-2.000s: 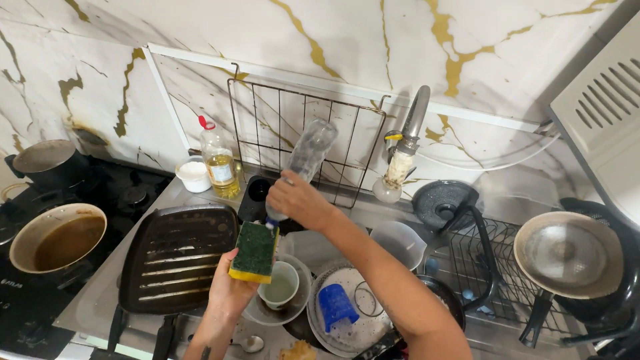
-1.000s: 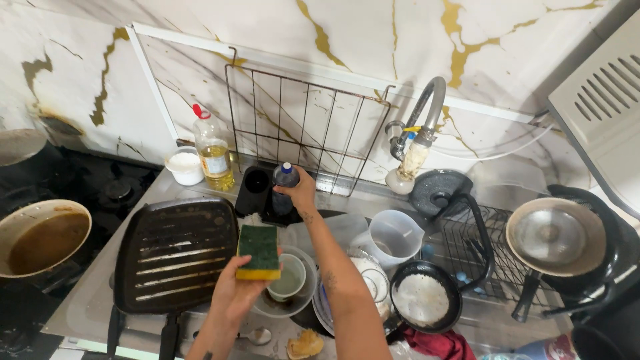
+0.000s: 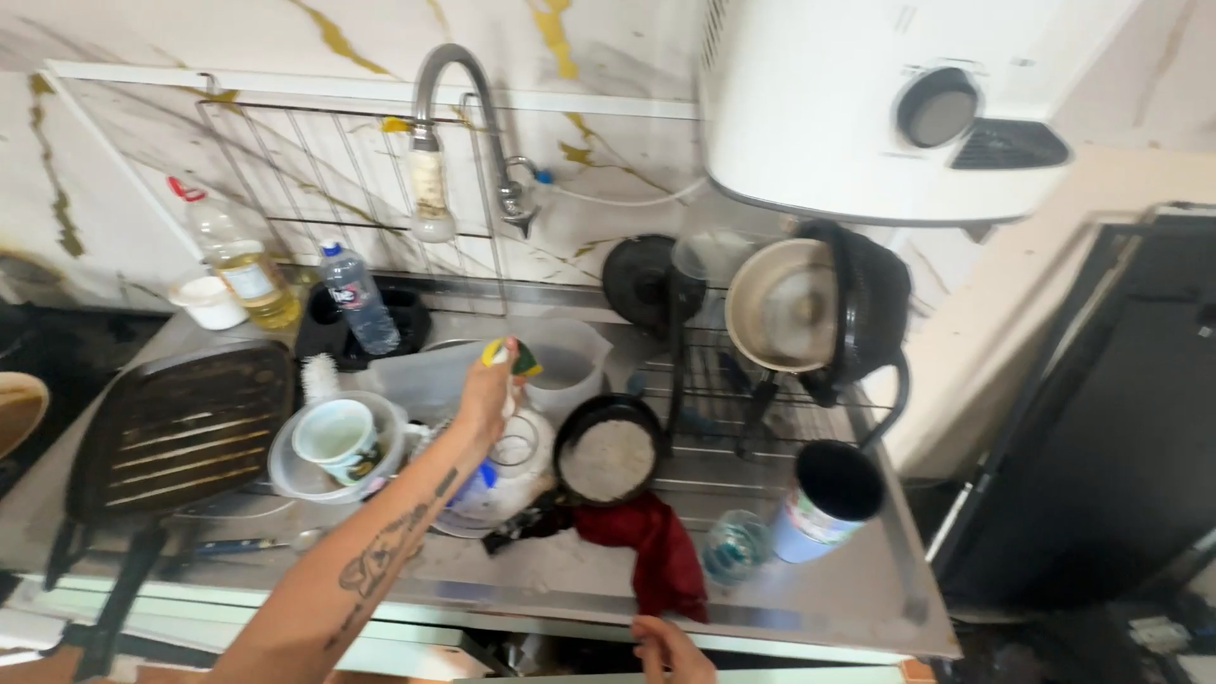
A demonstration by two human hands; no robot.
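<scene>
My left hand (image 3: 489, 399) reaches in from the lower left over the sink and grips a yellow and green scouring sponge (image 3: 513, 355). Below it lie a white plate and a blue thing, partly hidden by my forearm. My right hand (image 3: 670, 651) is at the counter's front edge, just below a dark red cloth (image 3: 655, 560); its fingers are partly cut off and no held thing shows. A clear bottle with a blue cap (image 3: 361, 299) stands in the black caddy (image 3: 413, 318) behind the sink. A small black frying pan (image 3: 608, 448) sits right of my left hand.
A grill pan (image 3: 180, 427) is at left, beside a bowl (image 3: 285, 456) holding a cup (image 3: 337, 437). The faucet (image 3: 456, 123) arches above. At right are a wire rack (image 3: 712, 418), pans, a glass (image 3: 736, 549) and a blue container (image 3: 822, 503). An oil bottle (image 3: 249, 271) stands behind.
The bottle that my right hand held is released in the caddy, and that hand has moved to the counter's front edge. My left hand has moved right with the sponge. The view has swung right.
</scene>
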